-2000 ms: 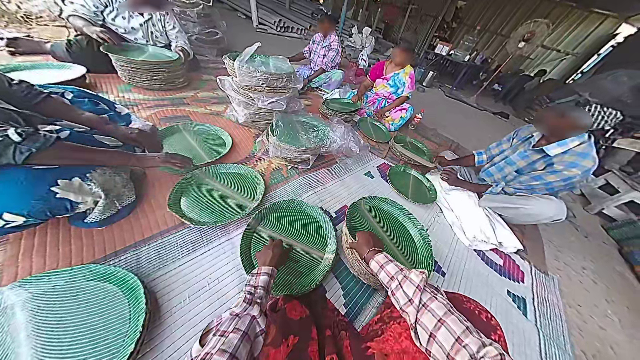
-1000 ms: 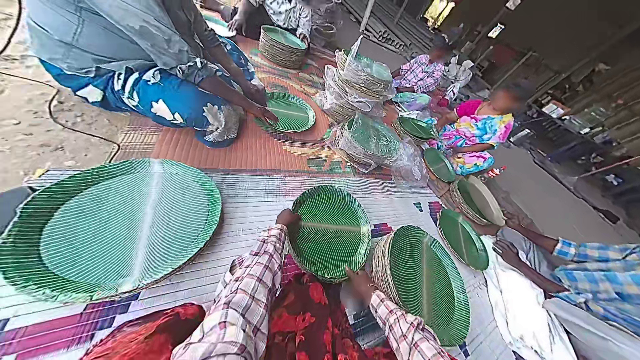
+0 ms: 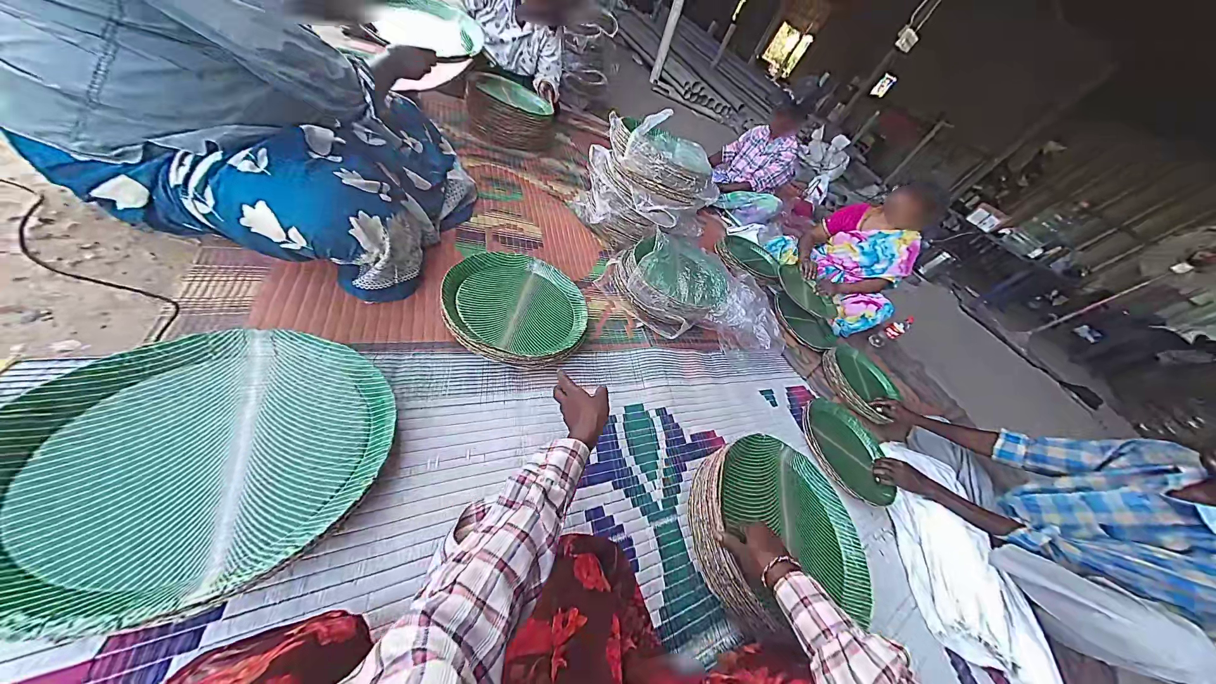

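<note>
My left hand (image 3: 581,410) holds nothing; it is over the woven mat (image 3: 456,408), just below a small stack of round green leaf-patterned plates (image 3: 515,304). At the lower right, my right hand (image 3: 757,556) touches the near rim of a taller stack of such plates (image 3: 798,518), whose brown edges show at its left side. Whether the fingers grip the top plate I cannot tell. A larger-looking green plate (image 3: 190,465) lies at the left, with other rims under it.
Plate stacks wrapped in clear plastic (image 3: 679,275) stand beyond the mat's middle. A person in blue floral cloth (image 3: 285,180) sits at the upper left. A person in a checked shirt (image 3: 1102,484) handles plates at the right. Others sit farther back. A cable (image 3: 90,275) lies on the ground.
The plate between my hands one second ago is no longer in them. My left hand is now empty near the small stack, and my right hand is at the stack on the right.
</note>
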